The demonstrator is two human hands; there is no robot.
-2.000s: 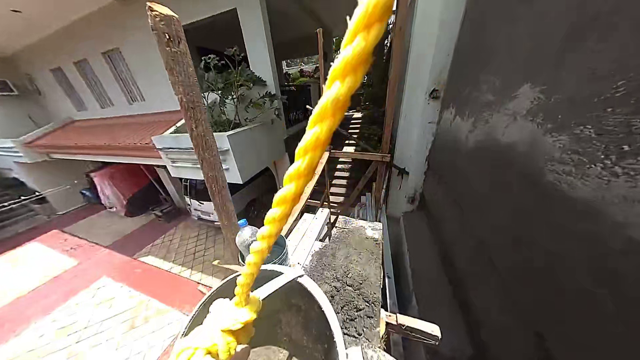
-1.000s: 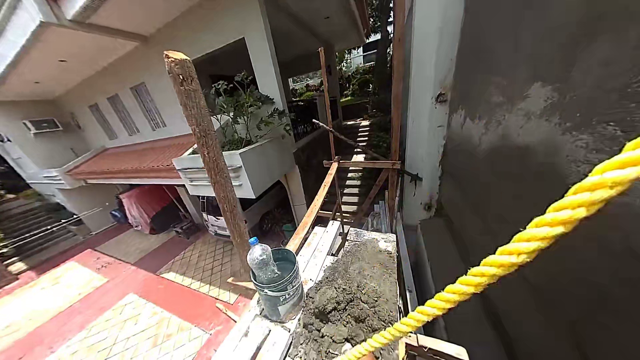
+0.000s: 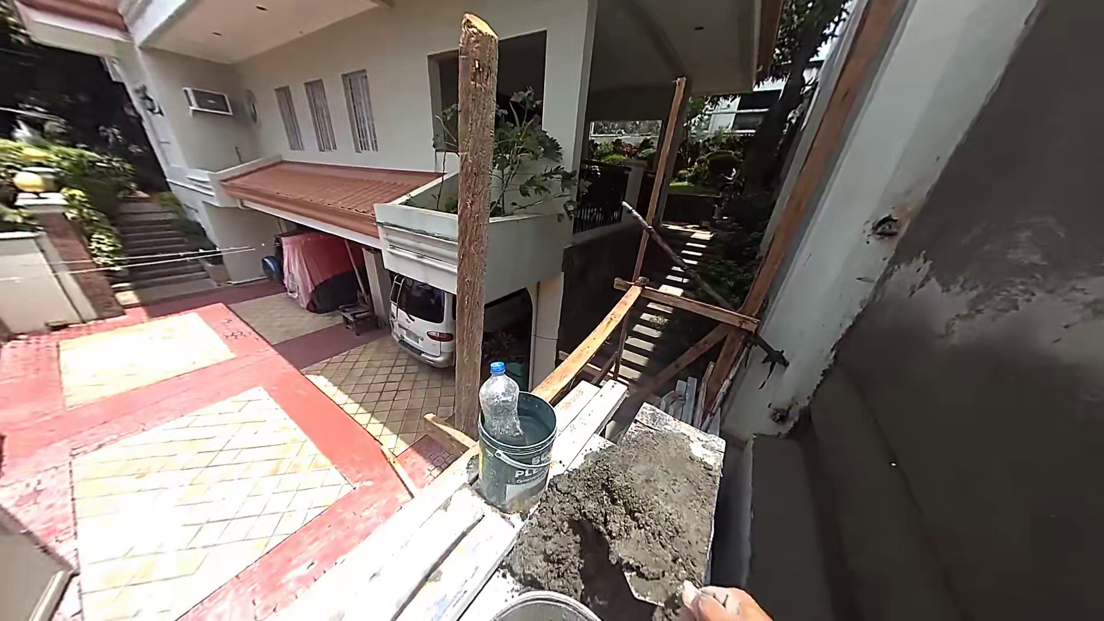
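Observation:
A heap of wet grey mortar lies on a board on the scaffold planks. My right hand shows only in part at the bottom edge, by the mortar's near right side; whether it holds anything is not visible. Left of it the rim of a bucket is cut off by the frame. A dark green plastic bucket stands left of the mortar, with a clear plastic bottle with a blue cap upright in it. My left hand is out of view.
An upright wooden post rises behind the green bucket. White-stained scaffold planks run along the wall of grey plaster on the right. Wooden braces cross ahead. Far below on the left is a paved driveway.
The yellow rope that crossed the earlier frames is out of view. My right hand has come into view at the bottom. The bucket rim, seen two seconds ago at the rope's knot, shows low in front.

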